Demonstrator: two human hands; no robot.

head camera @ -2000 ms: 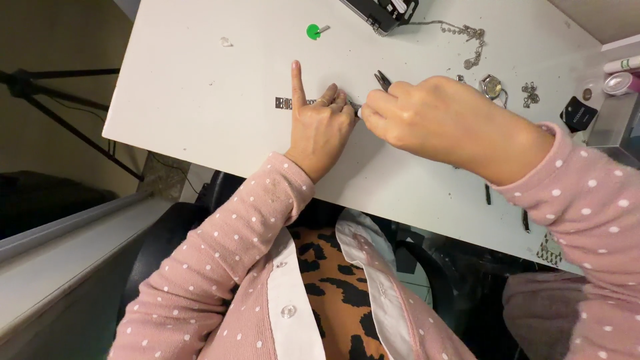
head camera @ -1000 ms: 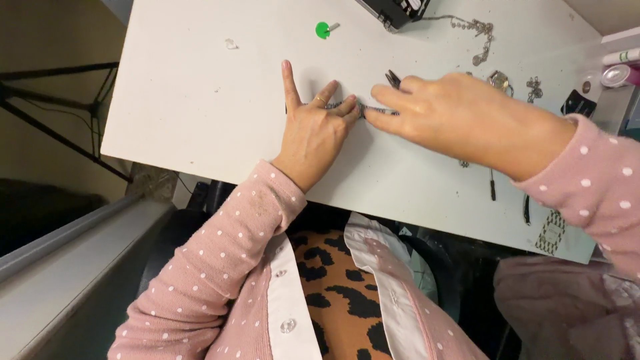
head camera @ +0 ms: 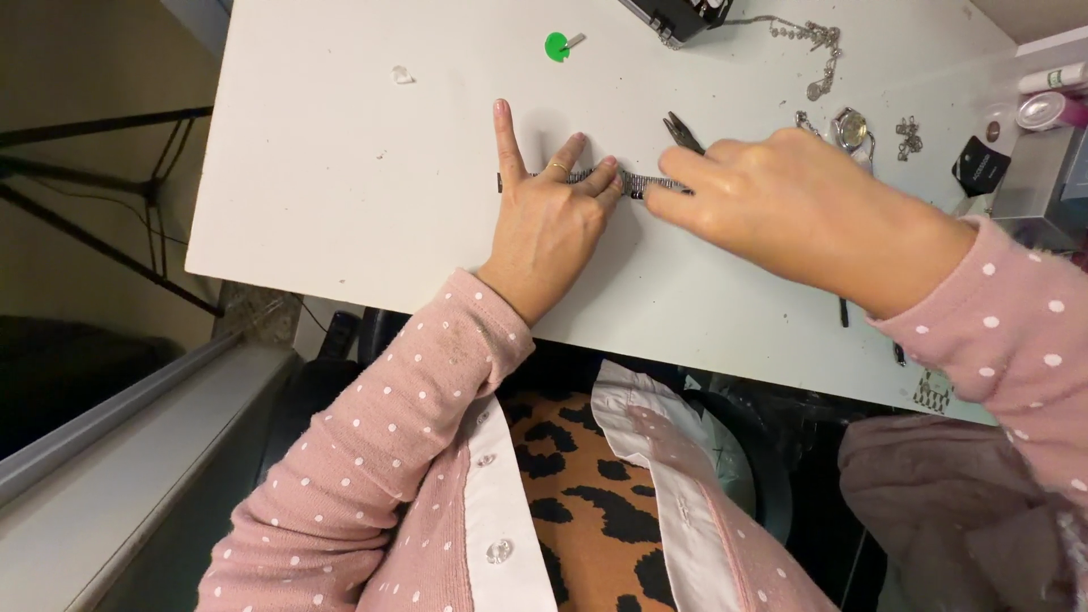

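A metal link band [head camera: 646, 183], like a watch bracelet, lies across the white table [head camera: 408, 170]. My left hand [head camera: 557, 204] presses it flat with the fingertips, the index or little finger stretched out apart; which finger cannot be told. The band's far left end shows beside that finger. My right hand [head camera: 765, 187] is closed around dark-jawed pliers [head camera: 682, 133], whose jaws point up and left, away from the band. Its fingertips are at the band's right end. The pliers' handles are hidden in the palm.
Near the top are a green disc [head camera: 557, 47] and a black case [head camera: 680, 17]. To the right lie a chain with charms [head camera: 820, 51], a watch [head camera: 849, 129], a small chain [head camera: 909, 138], a black card [head camera: 981, 166] and, at the front edge, a piece of link band [head camera: 932, 391].
My right hand has shifted slightly relative to my left, and more of the band shows between them than two seconds ago. The pliers stay in my right hand.
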